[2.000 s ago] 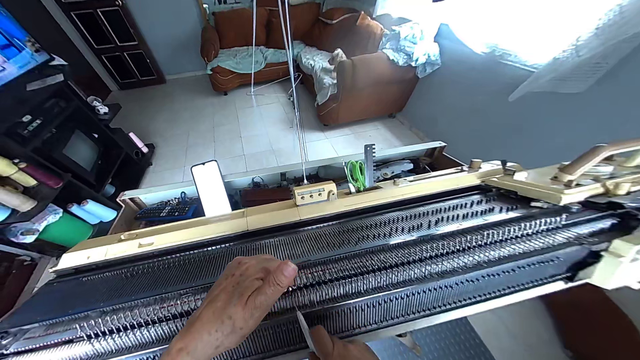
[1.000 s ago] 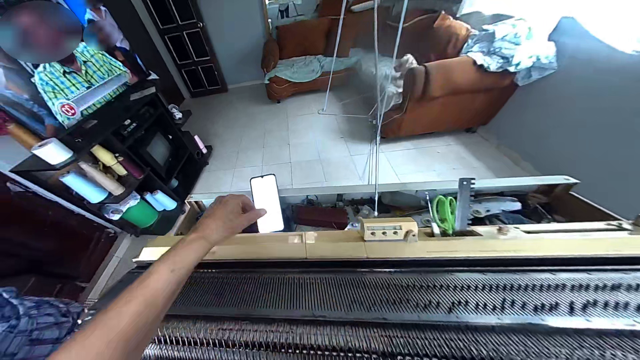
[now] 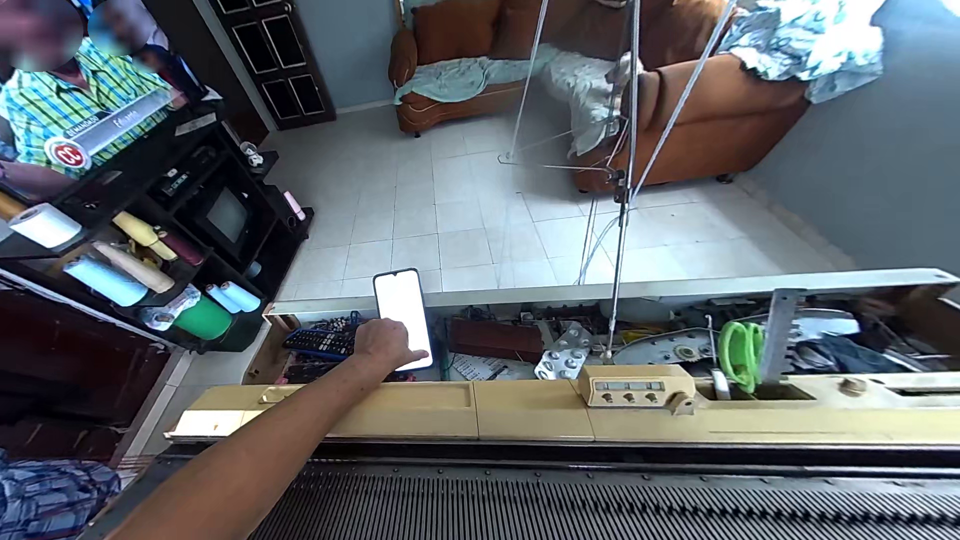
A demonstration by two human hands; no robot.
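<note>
My left hand (image 3: 386,343) reaches over the knitting machine's cream rail and touches the lower part of a smartphone (image 3: 403,307) with a lit white screen. The phone stands propped upright in the open tray behind the machine. Across the bottom of the view runs the knitting machine's ribbed metal needle bed (image 3: 480,502). A cream row counter (image 3: 636,388) sits on the rail, with green-handled scissors (image 3: 741,354) and a notched metal comb (image 3: 778,330) standing to its right. My right hand is out of view.
The tray holds a remote control (image 3: 319,341), a blister pack (image 3: 564,358) and loose tools. Thin yarn mast rods (image 3: 624,225) rise behind the counter. Black shelves (image 3: 225,202) with yarn cones stand at the left, below a television. Brown sofas (image 3: 690,142) are at the back.
My left hand has left the needle bed and moved to the phone; its fingers are now lower on the screen. My right hand, at the needle bed earlier, has gone out of view. The view has swung.
</note>
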